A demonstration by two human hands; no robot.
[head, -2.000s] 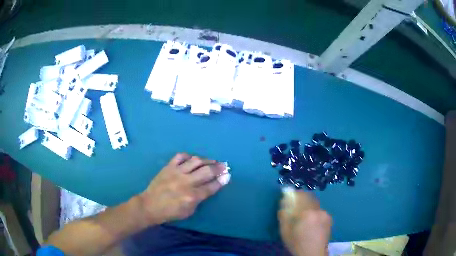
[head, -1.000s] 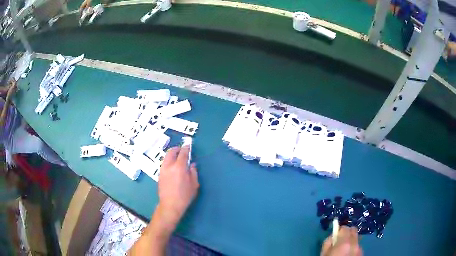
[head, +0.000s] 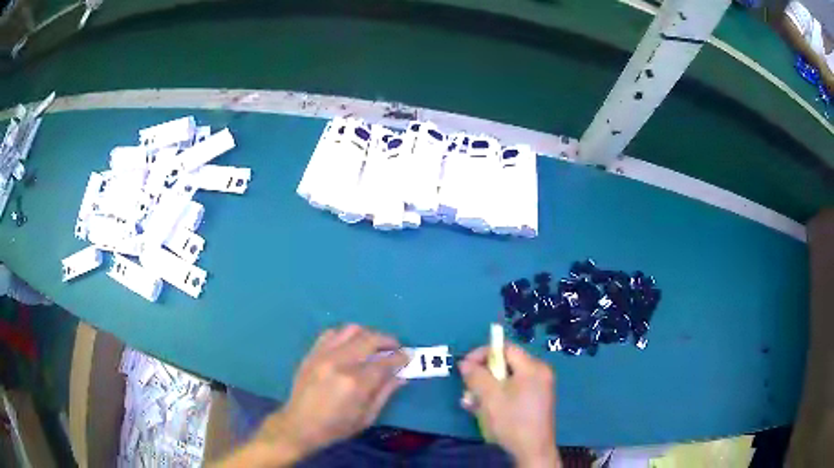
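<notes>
My left hand [head: 343, 379] holds a white housing [head: 428, 362] flat near the bench's front edge, its end with dark cut-outs pointing right. My right hand [head: 512, 393] is just right of that end, with a pale-handled tool [head: 497, 352] in its grip, the handle pointing up. Whether the fingertips also hold a black insert is too small to tell. A pile of black inserts [head: 585, 306] lies right of centre. A heap of loose white housings [head: 146, 210] lies at the left. Fitted housings [head: 425, 174] with dark ovals stand side by side at the far edge.
A dark green belt [head: 366, 55] runs behind the bench's pale edging [head: 247, 101]. A metal upright [head: 645, 87] rises at the back right. Narrow pale pieces [head: 18, 151] lie at the far left. An open carton of white pieces [head: 169, 407] is below the bench at left.
My left hand has moved from the loose heap to the front middle with a white housing. My right hand has left the black pile and come close to the housing. The view has shifted.
</notes>
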